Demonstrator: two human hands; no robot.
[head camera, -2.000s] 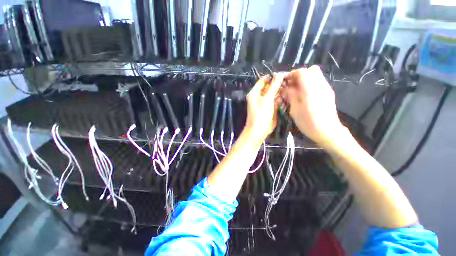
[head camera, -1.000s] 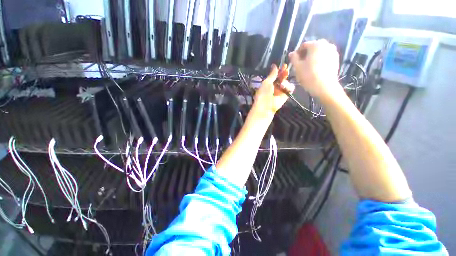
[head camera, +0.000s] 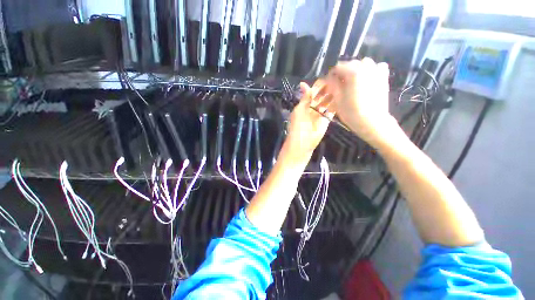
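Several tablets (head camera: 252, 38) stand upright on the upper rack shelf, their edges showing as pale lines. My left hand (head camera: 308, 120) is just below that shelf edge, with dark thin cables (head camera: 289, 91) at its fingers. It holds a dark cable that runs toward my right wrist. My right hand (head camera: 359, 94) is raised beside it at the foot of the right-hand tablets, its fingers curled and partly blurred. What its fingertips hold is hidden.
The lower shelf holds more upright tablets (head camera: 220, 137) in black slotted holders (head camera: 76, 140). White cables (head camera: 170, 199) hang from its edge. A pale wall box (head camera: 486, 65) with a black cable is at right. Something red (head camera: 366, 282) is at the bottom.
Since two seconds ago the view has shifted right, bringing the wall box further in. In the last second my right hand has moved slightly left and down, closer to my left hand.
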